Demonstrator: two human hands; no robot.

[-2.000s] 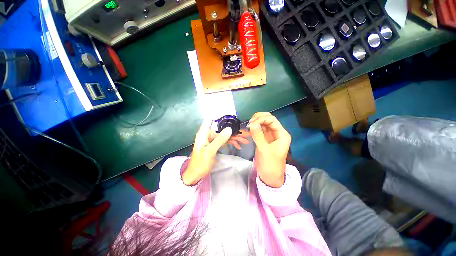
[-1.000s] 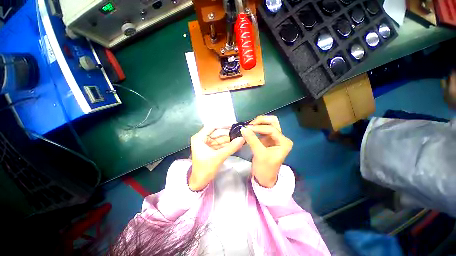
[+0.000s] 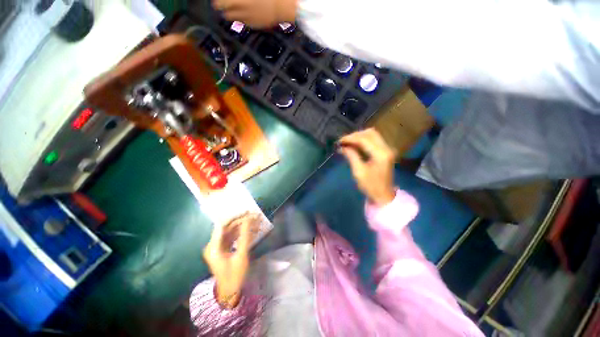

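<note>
My right hand [image 3: 372, 164] is over the bench's front edge, at the near corner of the black parts tray [image 3: 308, 108]. Its fingers are bent together; a small dark spot shows at the fingertips, too blurred to tell if it is a held unit. My left hand [image 3: 228, 260] is at the near end of the white paper [image 3: 227, 204], fingers curled; whether it holds anything is unclear. The orange-brown fixture [image 3: 253, 135] stands beyond the paper. Its red ribbed clamp grip [image 3: 202, 161] lies beside a round dark part [image 3: 228, 157] seated on the base.
Another person's white sleeve [image 3: 421, 43] and hand [image 3: 256, 12] reach over the tray's far side. A cream instrument box [image 3: 62, 141] and blue bench unit [image 3: 46, 263] are at left. A cardboard box [image 3: 401, 125] is below the bench edge, with a grey-clothed person at right.
The view has turned to the right. My hands, together on a round dark unit before, are now apart, the right one towards the tray. Another person's arm has come in over the tray.
</note>
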